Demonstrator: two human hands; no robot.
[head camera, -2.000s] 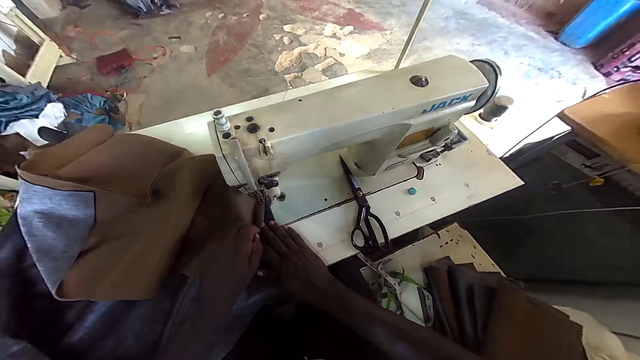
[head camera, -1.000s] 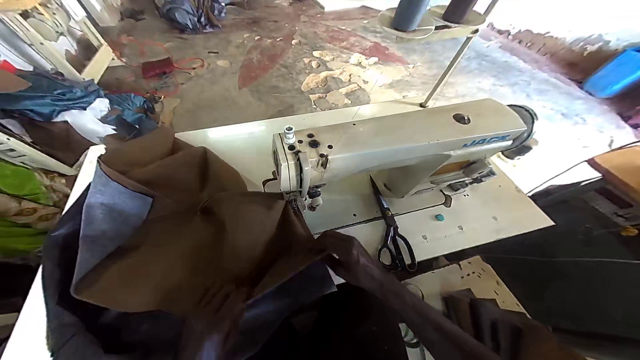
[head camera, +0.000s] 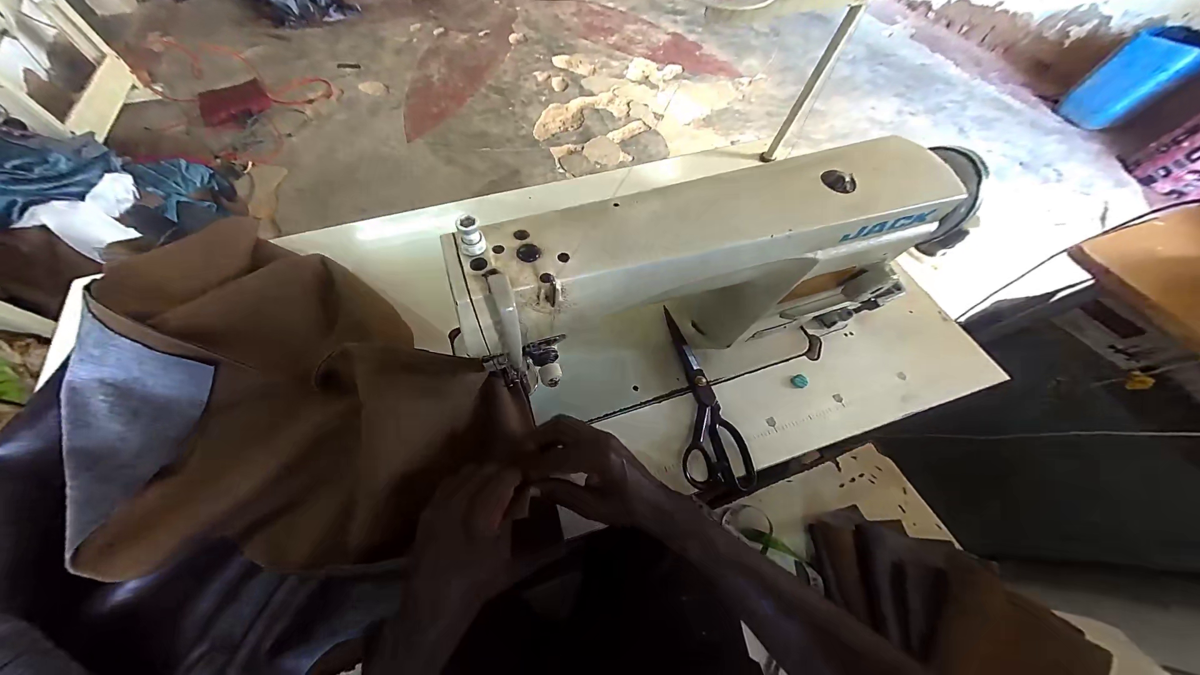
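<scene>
A large piece of brown leather-like material (head camera: 309, 422) with a grey underside lies over the left part of the sewing table. Its right edge runs under the needle area of a white Jack sewing machine (head camera: 675, 234). My left hand (head camera: 473, 516) grips that edge in front of the presser foot. Close beside it, my right hand (head camera: 591, 469) pinches the same edge, the two hands nearly touching. The fingertips are partly in shadow. Black-handled fabric scissors (head camera: 710, 412) lie on the machine bed to the right of my right hand, blades pointing under the machine arm.
A small teal object (head camera: 799, 382) sits on the machine bed. Folded brown pieces (head camera: 937, 591) and a measuring tape (head camera: 773, 544) are at the lower right. A thread stand rod (head camera: 814, 84) rises behind the machine. Dark blue and white cloth scraps (head camera: 84, 197) lie at the left.
My left hand has moved from the lower part of the brown material up to its edge, close to my right hand. The view has shifted.
</scene>
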